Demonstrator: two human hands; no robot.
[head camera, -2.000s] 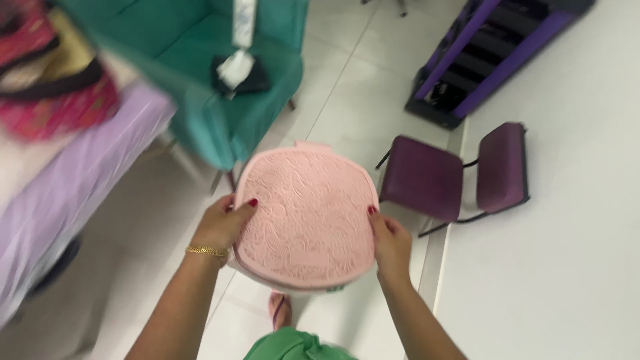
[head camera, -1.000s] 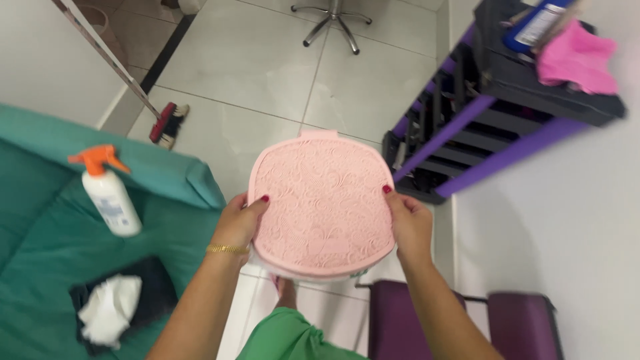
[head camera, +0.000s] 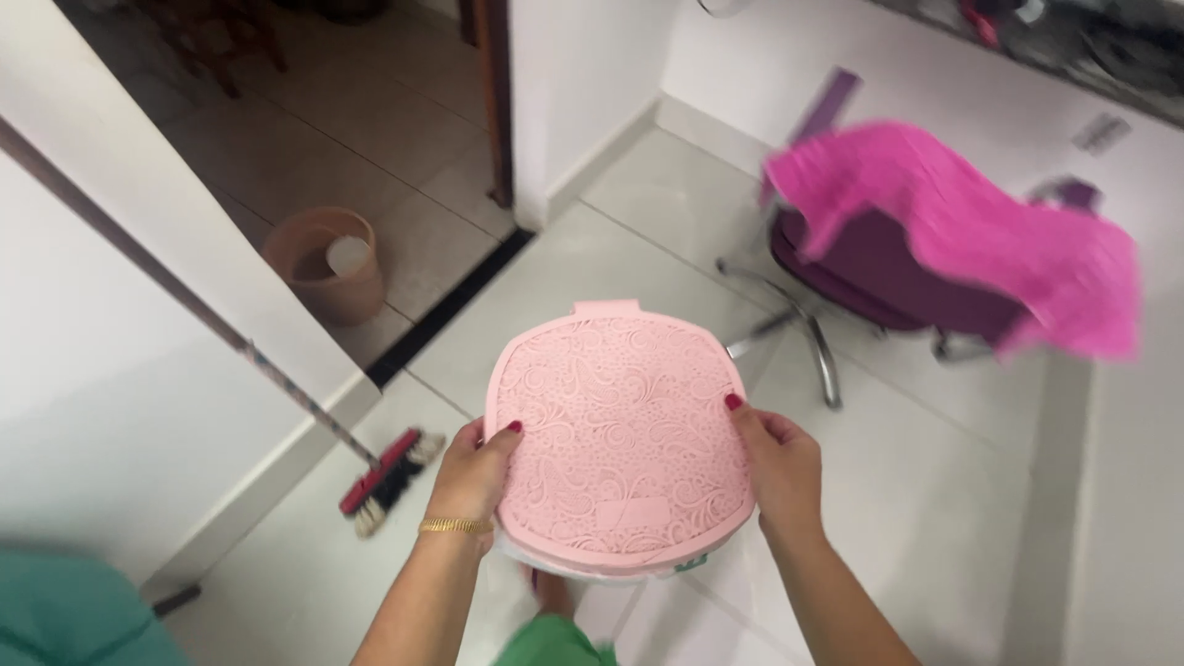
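Note:
A pink plastic lid (head camera: 620, 435) with an embossed swirl pattern and a small tab at its far edge lies level in front of me. It tops a container whose pale rim just shows beneath the near edge; the rest is hidden. My left hand (head camera: 472, 472), with a gold bracelet at the wrist, grips the left side, thumb on top. On the right side my right hand (head camera: 782, 462) holds it the same way, fingers underneath. Both hands are at about the same height, above the tiled floor.
A broom (head camera: 379, 476) leans at the left wall near a doorway, with a pink bucket (head camera: 356, 296) beyond the dark threshold. At the right stands a purple swivel chair (head camera: 888, 268) draped with a bright pink cloth (head camera: 980, 222). Part of a teal sofa (head camera: 74, 610) shows at lower left.
The view has swung from the sofa, purple chair and shelf unit to the doorway and swivel chair. Both hands still hold the pink-lidded container in the same way.

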